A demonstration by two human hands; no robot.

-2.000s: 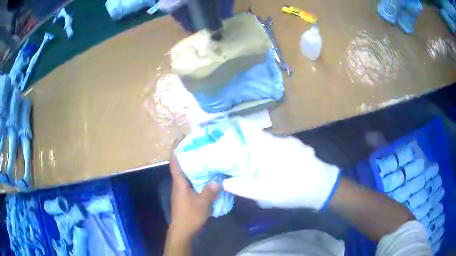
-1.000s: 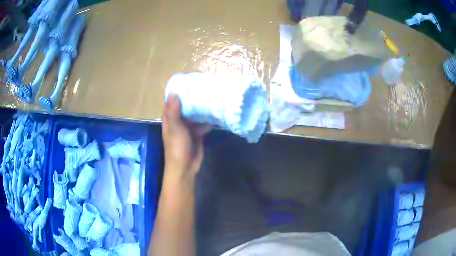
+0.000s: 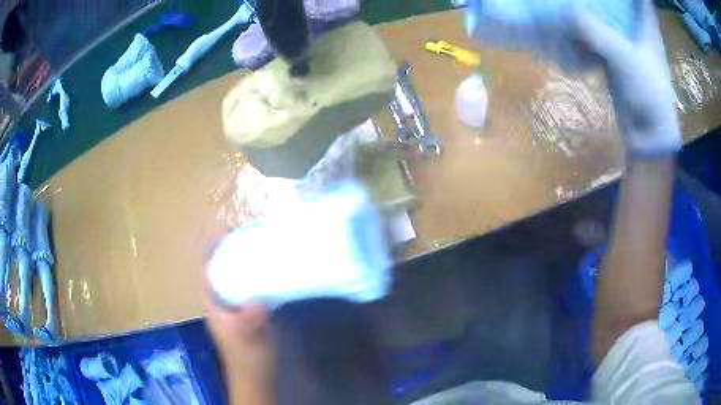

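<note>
My bare left hand (image 3: pixel 247 340) holds a pale-blue hollow body part (image 3: pixel 304 251), blurred and overexposed, in front of the press at the table's front edge. My right hand (image 3: pixel 639 95), in a white knit glove, is at the upper right on another light-blue body part (image 3: pixel 545 22), partly cut off by the top edge. The cream upper press block (image 3: pixel 312 87) hangs under the dark ram (image 3: pixel 285 28). Below it the beige lower fixture (image 3: pixel 389 178) shows with no blue part on it, partly hidden by the part in my left hand.
Silver wrenches (image 3: pixel 413 115), a white squeeze bottle (image 3: pixel 473 101) and a yellow cutter (image 3: pixel 453 53) lie right of the press. Long leg assemblies (image 3: pixel 32 253) lie at the left table edge. Blue parts bins stand below at left (image 3: pixel 207 372) and right (image 3: pixel 577 316). Parts lie on the green surface (image 3: pixel 194 49) behind.
The blue part is gone from under the upper block. My gloved hand is now at the upper right on a blue part. My left hand still holds a body part, now in front of the fixture.
</note>
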